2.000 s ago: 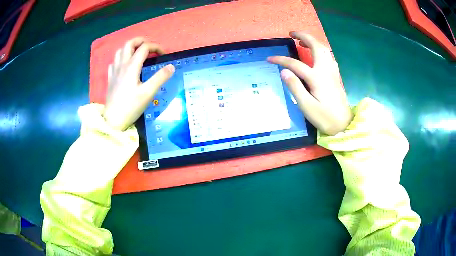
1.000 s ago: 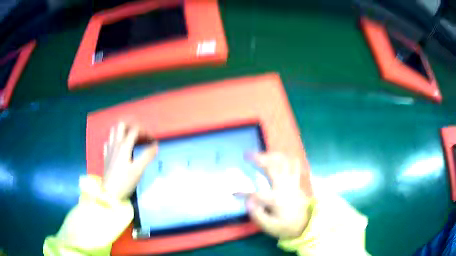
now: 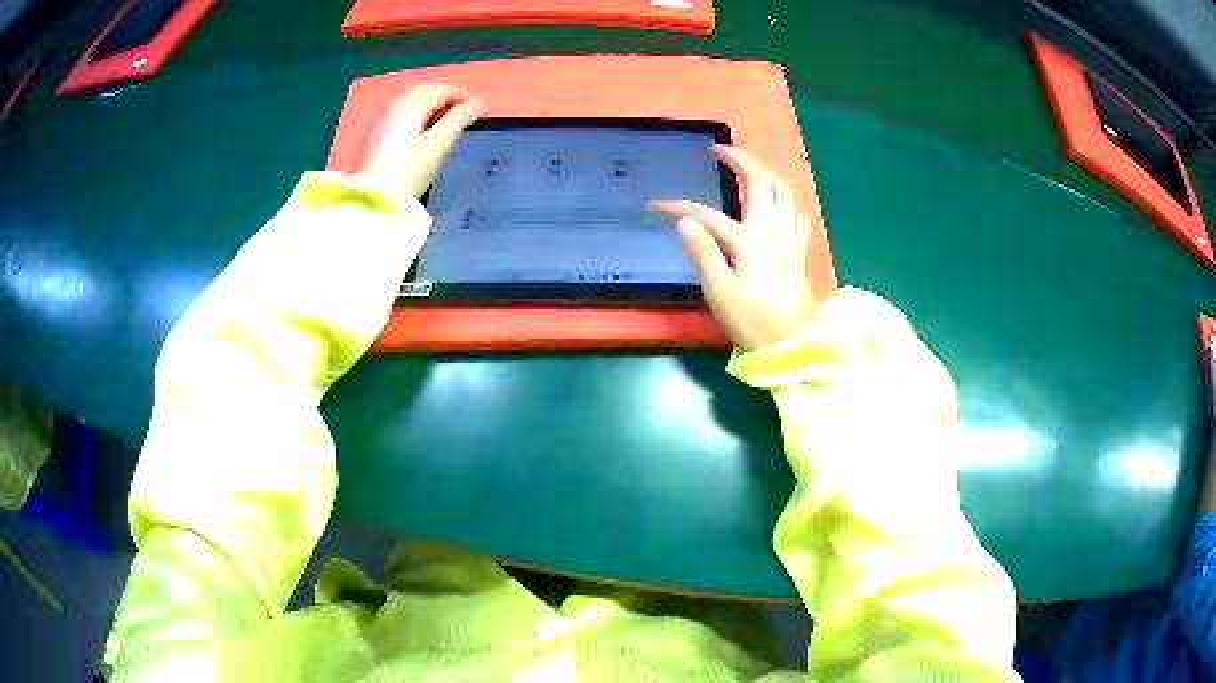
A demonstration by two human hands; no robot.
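A black-bezelled tablet (image 3: 567, 207) lies in a red foam tray (image 3: 567, 87) in front of me. Its screen shows a pale, nearly full-screen panel with a few small icons. A white label (image 3: 416, 288) sits at the tablet's lower left corner. My left hand (image 3: 416, 138) rests at the tablet's upper left corner, fingers on the tray and edge, gripping nothing. My right hand (image 3: 763, 254) is over the screen's right side, index finger extended over the glass, fingers apart, holding nothing. Whether the fingertip touches the glass cannot be told.
Shiny green work surface (image 3: 574, 440) curves around the tray. Another red tray (image 3: 534, 16) is behind it. A red tray with a dark tablet is at the upper left (image 3: 140, 40), another at the right (image 3: 1127, 140). A blue sleeve (image 3: 1194, 587) shows at the lower right edge.
The screen went from a small white window over blue wallpaper to a pale, nearly full-screen panel. The camera view has shifted, showing my torso. My right hand stays at the screen's right side, fingers shifted.
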